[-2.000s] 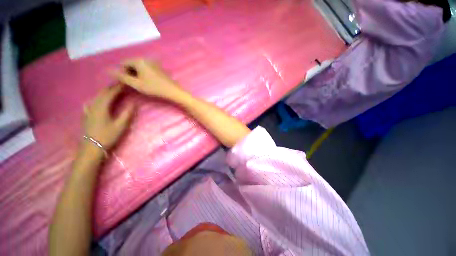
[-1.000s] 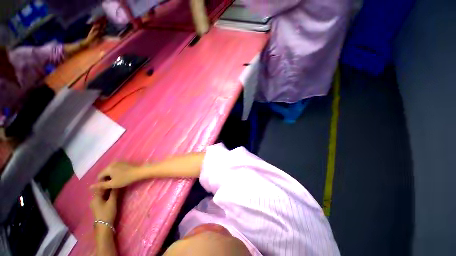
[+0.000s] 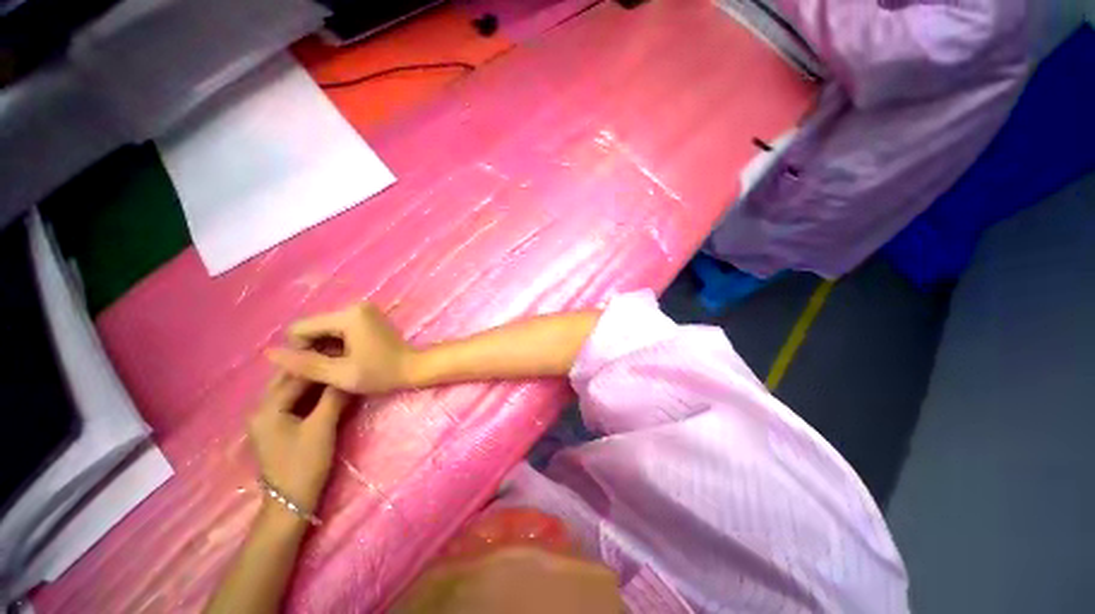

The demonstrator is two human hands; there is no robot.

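Observation:
My right hand point(image 3: 360, 350) and my left hand point(image 3: 294, 434) touch each other over the pink film-covered bench point(image 3: 516, 240). The fingers of both hands are curled and meet at the fingertips. No object can be made out in them; anything small between the fingertips cannot be told. A bracelet is on my left wrist. A blank white sheet point(image 3: 270, 174) lies on the bench beyond my hands. A stack of black panels point(image 3: 30, 360) with white sheets stands at the left, cut off by the picture's edge.
Grey sheets point(image 3: 180, 60) overlap the white sheet at the upper left. A green patch point(image 3: 126, 234) and an orange mat point(image 3: 384, 84) with a black cable lie at the far side. A person in a pink smock point(image 3: 901, 132) stands at the right, near blue crates point(image 3: 1009, 180).
The view swung right, then back towards the left. My hands stay together above the bench; their fingers have shifted slightly. The panel stack at the left is again near the picture's edge.

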